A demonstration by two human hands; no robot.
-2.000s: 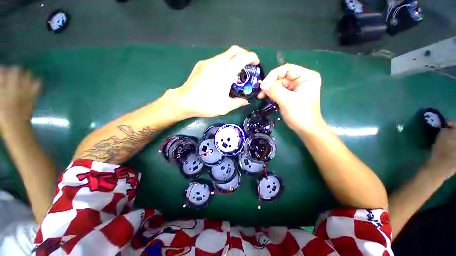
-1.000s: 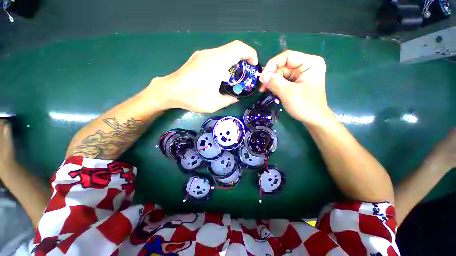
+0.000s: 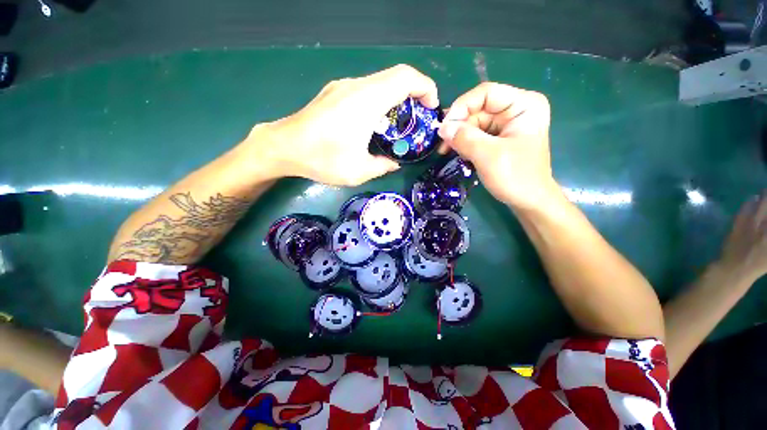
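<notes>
My left hand (image 3: 349,126) holds a black housing (image 3: 383,149) tilted, its open end facing me. A blue circuit board (image 3: 412,132) with a ring of parts and a teal round part shows in that end. My right hand (image 3: 502,138) pinches a tiny pale plug (image 3: 441,126) on a lead at the right edge of the board. Whether the plug is seated cannot be told. Below lie several pale-faced end caps (image 3: 386,221) in a pile, with dark-faced caps (image 3: 441,234) on its right and left. Some trail thin red leads.
A dark grey belt (image 3: 336,23) runs along the far side, with dark units at its corners. A pale metal bracket (image 3: 725,77) juts in at the right. Other people's arms show at the right (image 3: 715,269) and lower left (image 3: 34,353). Everything lies on a green bench top (image 3: 202,92).
Both hands have shifted slightly up in the picture since the first frame, still on the housing and plug. The view has shifted; units on the belt and neighbouring arms have changed place.
</notes>
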